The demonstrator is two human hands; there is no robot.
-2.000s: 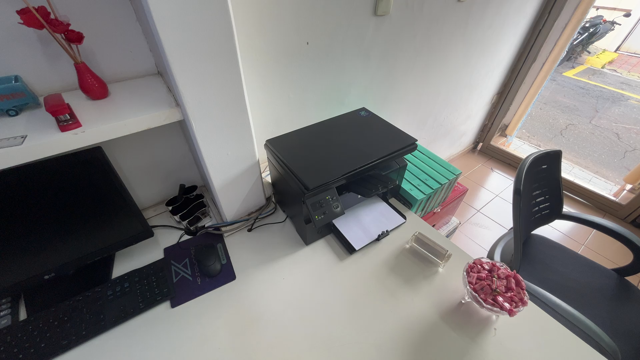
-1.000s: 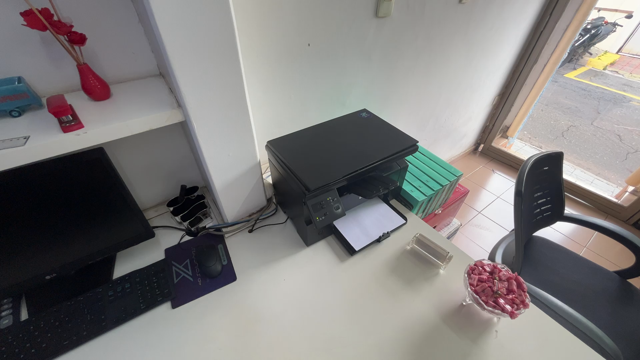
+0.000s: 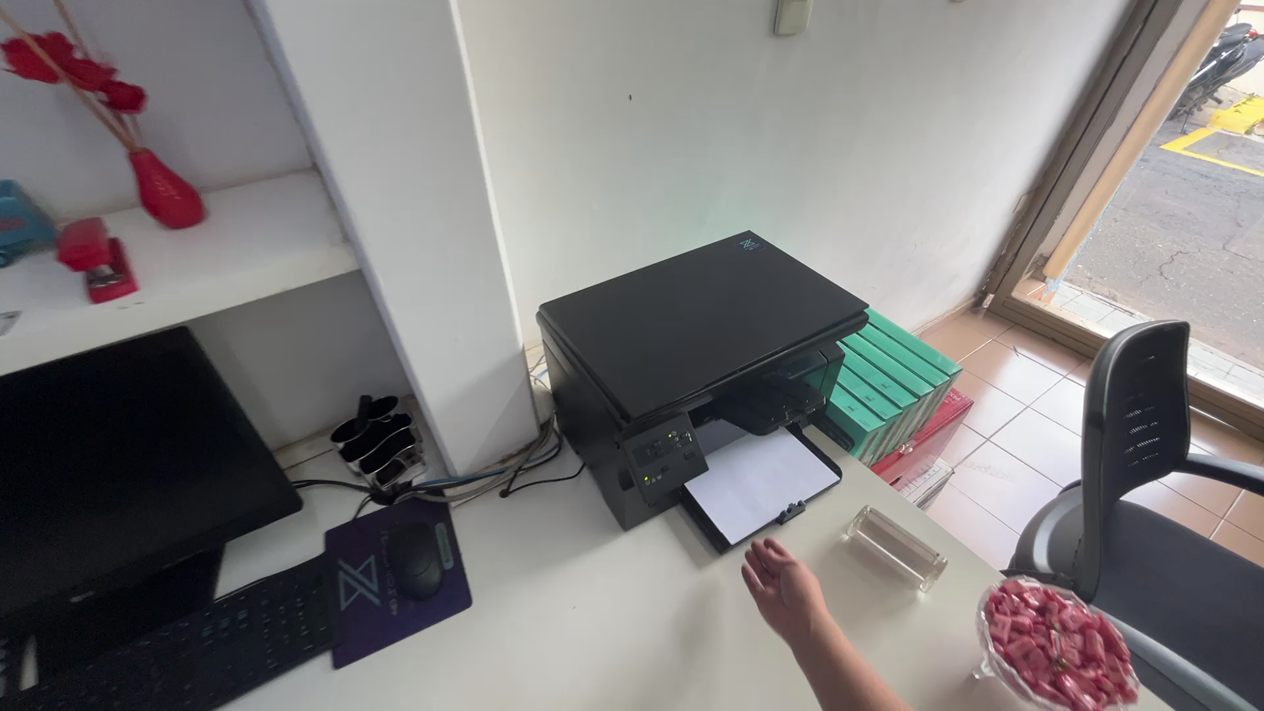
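Observation:
My right hand (image 3: pixel 780 588) reaches in from the bottom edge, just in front of the paper tray of a black multifunction printer (image 3: pixel 701 326). The hand is empty, its fingers partly extended and close to the tray's front edge; whether they touch it is unclear. White paper (image 3: pixel 760 484) lies in the pulled-down tray. The printer lid is down, and small lights glow on its control panel (image 3: pixel 664 456). To the right of my hand are a clear rectangular holder (image 3: pixel 897 548) and a footed glass bowl of red-wrapped candies (image 3: pixel 1057 642). My left hand is out of view.
A computer mouse (image 3: pixel 415 561) on a purple pad, a keyboard (image 3: pixel 237 632) and a monitor (image 3: pixel 128 494) stand at left. Cables run behind them to the printer. Green box files (image 3: pixel 889 375) are stacked beyond the desk, near a black office chair (image 3: pixel 1136 444). A shelf (image 3: pixel 247 237) juts out at upper left.
My right hand has come into view from the bottom edge, near the printer's paper tray. The printer, paper and desk objects have stayed in place.

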